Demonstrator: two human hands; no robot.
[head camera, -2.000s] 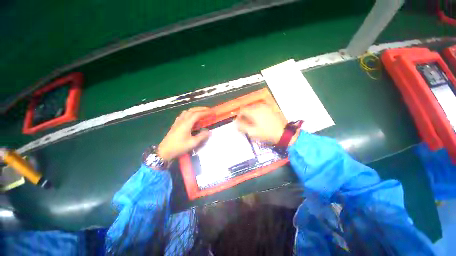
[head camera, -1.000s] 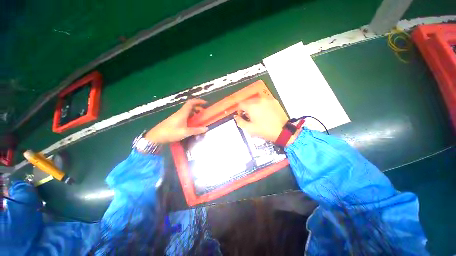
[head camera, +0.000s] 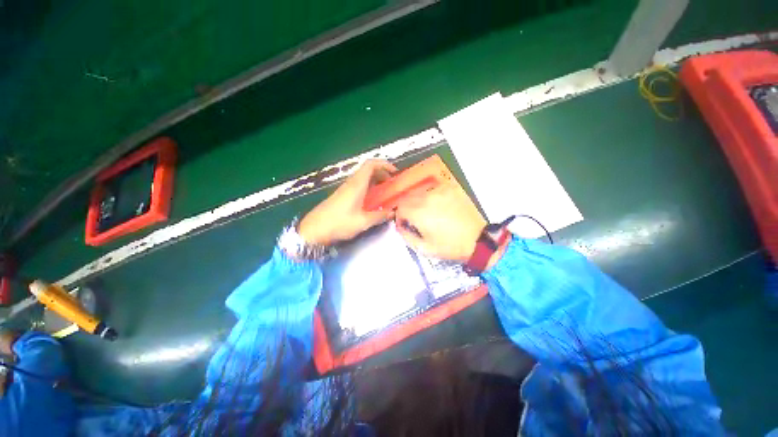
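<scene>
An open tablet lies in a red-orange frame in front of me, its large battery area glaring white. My left hand rests over the frame's far edge, fingers bent, near the tablet's upper edge. My right hand is bent over the tablet's far edge, fingertips close to the left hand's. Whether either hand pinches a small piece cannot be seen. A red band with a thin dark cord is on my right wrist.
A white sheet lies to the right across the white rail. Another framed tablet is on the belt at left. A yellow screwdriver and another person's blue sleeve are at lower left. A red frame, yellow wire and post are right.
My left hand has moved right along the frame's far edge, closer to my right hand. My right hand stays over the same tablet edge. The view has shifted slightly.
</scene>
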